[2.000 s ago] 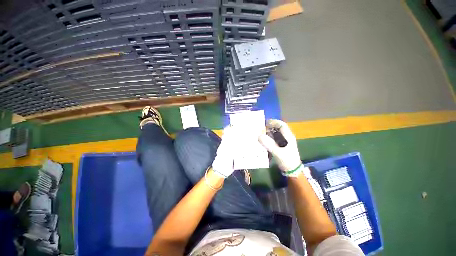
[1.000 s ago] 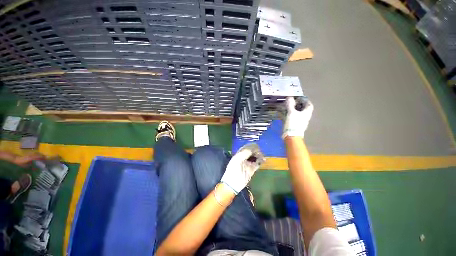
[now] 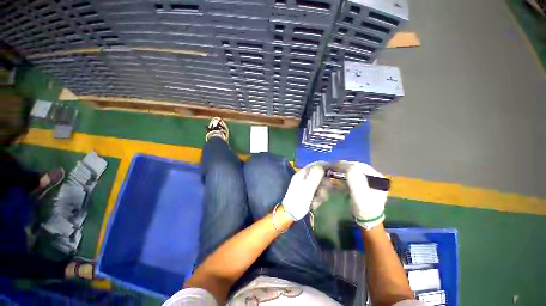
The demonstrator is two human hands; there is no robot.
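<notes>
My left hand (image 3: 304, 190), in a white knit glove, is over my knees with its fingers around a small grey metal piece (image 3: 323, 192), blurred and partly hidden. My right hand (image 3: 364, 196), in a white glove with a green-edged cuff, is just to its right and holds a small dark object (image 3: 378, 183) that sticks out on its right side. A short silver-dark piece (image 3: 336, 174) shows between the fingertips of both hands. Beyond the hands, an uneven stack of metal parts (image 3: 372, 80) stands on a blue sheet (image 3: 358, 138).
A blue bin (image 3: 167, 209) is left of my legs. A blue bin (image 3: 450, 257) with rows of plates is at right. A large grey stacked load (image 3: 179, 77) stands on a wooden pallet (image 3: 179, 110). A white card (image 3: 259, 138) and loose parts (image 3: 73, 200) lie on the floor. A person's feet show at left.
The large plate has left my hands; a plate tops the front stack. My right hand has come back from that stack and now meets my left. The view has shifted.
</notes>
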